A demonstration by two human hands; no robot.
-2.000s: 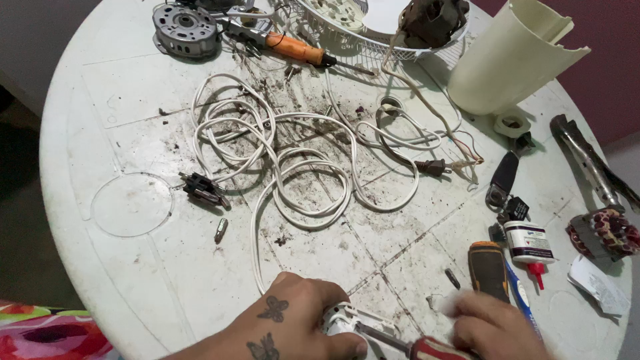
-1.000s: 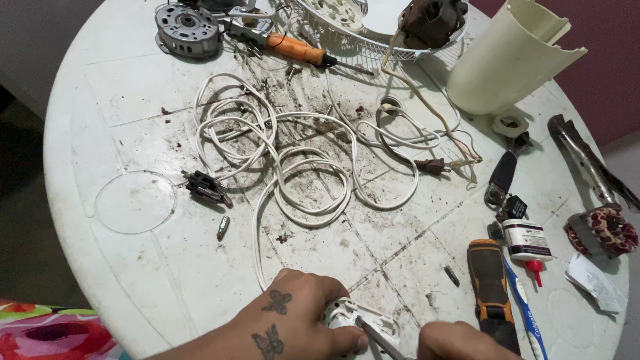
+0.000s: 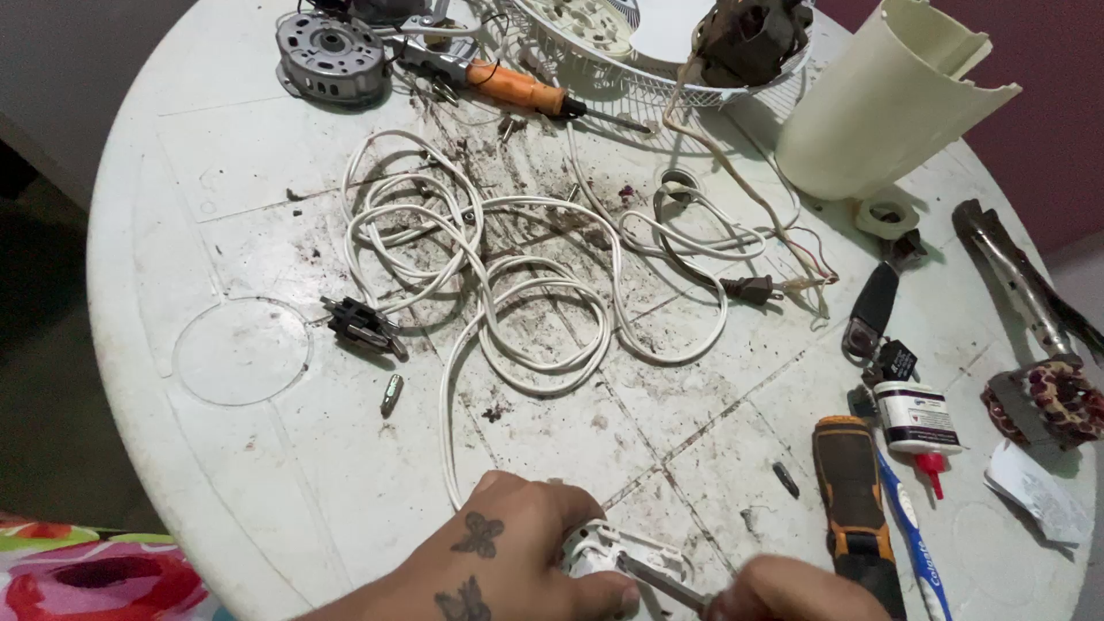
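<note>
My left hand [image 3: 509,552] holds a small white plastic housing [image 3: 608,548] at the bottom of the view, thumb and fingers around its left side. My right hand [image 3: 793,591], partly cut off by the lower edge, is closed on a screwdriver, whose metal shaft [image 3: 664,585] points left with its tip at the housing; the fingers hide the handle. A white electrical cord [image 3: 448,414] runs up from beside my left hand into loose coils on the table. A brown two-prong plug [image 3: 750,289] lies right of the coils.
On the dirty white round table [image 3: 241,483] lie a black bit holder [image 3: 362,326], a loose bit [image 3: 392,395], an orange-handled screwdriver [image 3: 517,86], an orange-black tool [image 3: 849,483], a toothbrush [image 3: 918,543], a white bottle [image 3: 916,417] and a motor stator [image 3: 1061,401]. A cream plastic tube [image 3: 862,112] and fan grille [image 3: 621,82] stand behind.
The right hand and screwdriver have shifted from their position two seconds ago, when the red handle showed; now the hand covers it. The left hand has kept its grip on the housing.
</note>
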